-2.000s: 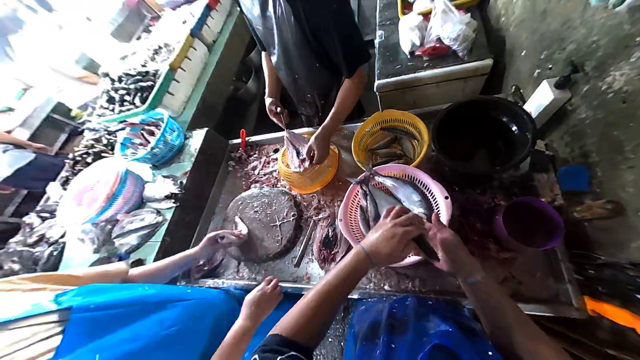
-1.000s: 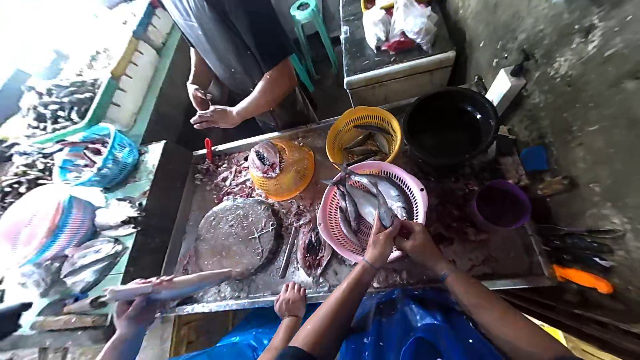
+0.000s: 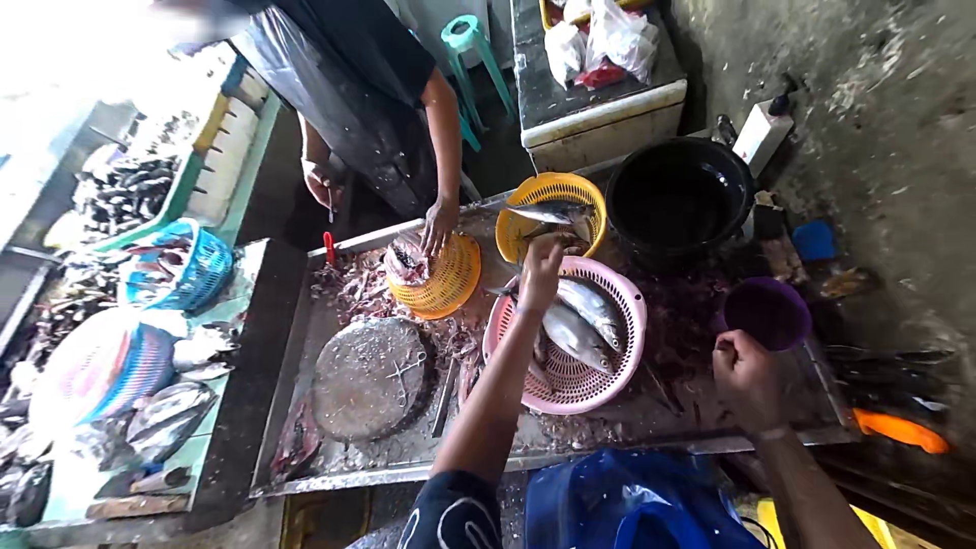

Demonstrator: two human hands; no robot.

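My left hand (image 3: 540, 271) is over the far edge of a pink plastic colander (image 3: 637, 335), by the near rim of a yellow plastic basket (image 3: 512, 242). Its fingers are partly hidden, so its grip is unclear. Silver fish (image 3: 576, 335) lie in the pink colander. In the yellow basket are several fish, a silver one (image 3: 553, 212) on top. My right hand (image 3: 751, 377) is closed in a fist to the right, near a purple plastic bowl (image 3: 766, 313), with nothing visible in it.
Scissors (image 3: 404, 374) lie on a round chopping block (image 3: 343, 381). Across the metal table, a person's hand (image 3: 440, 225) rests on an opened fish (image 3: 408, 259) atop an orange basket (image 3: 457, 286). A black basin (image 3: 679, 194) stands at the back right.
My hands have parted: the left has moved away from me to the yellow basket, the right to the right. The person opposite now touches the opened fish. The fish held by another person at lower left is out of view.
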